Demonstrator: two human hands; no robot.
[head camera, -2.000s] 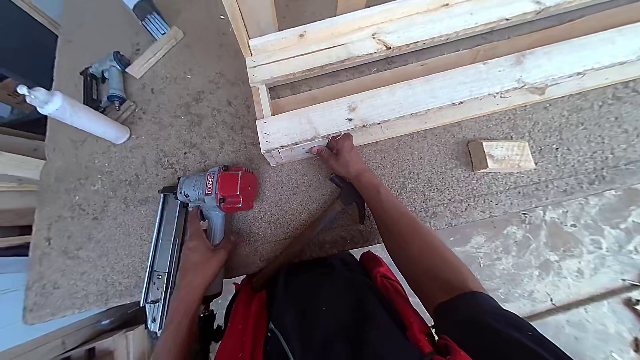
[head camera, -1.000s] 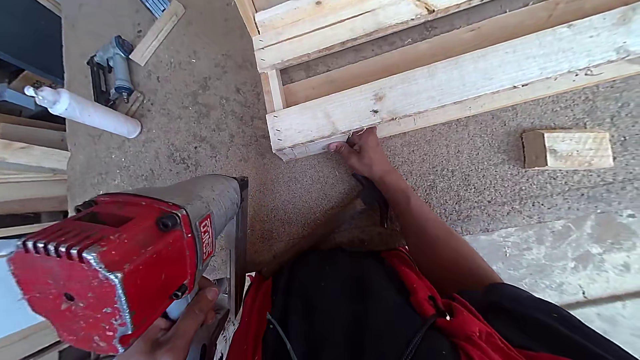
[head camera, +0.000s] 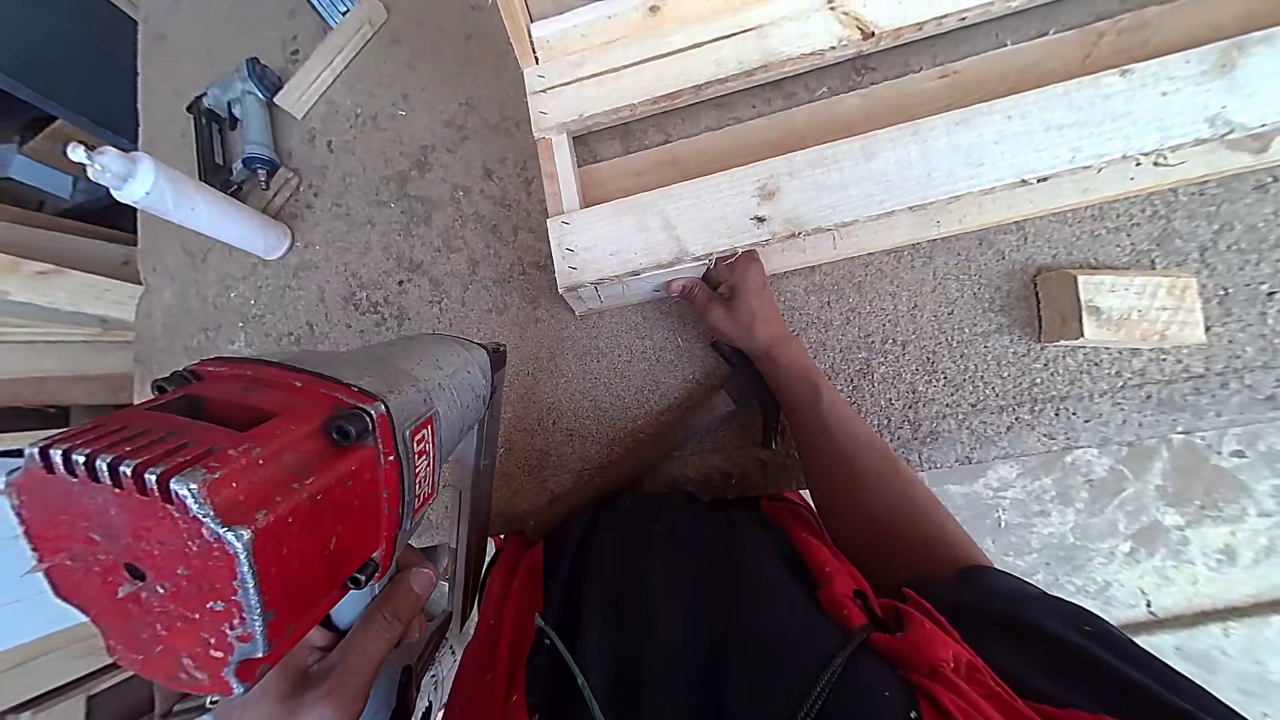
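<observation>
My left hand (head camera: 350, 640) is wrapped around the handle of a red and grey pneumatic nail gun (head camera: 270, 480), raised large at the lower left. My right hand (head camera: 735, 305) grips the near lower edge of a wooden frame (head camera: 690, 220) made of pale boards, close to its left corner, thumb on the short bottom piece. Staples or nail heads show at that corner. Beneath my right wrist lies a hammer (head camera: 745, 395) with a dark head, its wooden handle running down toward my body.
A wood block (head camera: 1125, 308) lies to the right. At the upper left are a smaller air nailer (head camera: 240, 125), a white wrapped cylinder (head camera: 200, 205) and a wood strip (head camera: 330, 58). Stacked boards (head camera: 65, 300) stand at the left edge. A concrete ledge (head camera: 1120, 500) runs along the lower right.
The nail gun in my left hand has come up from the worktop toward the camera, its red end now at the lower left. My right hand has stayed at the frame's corner.
</observation>
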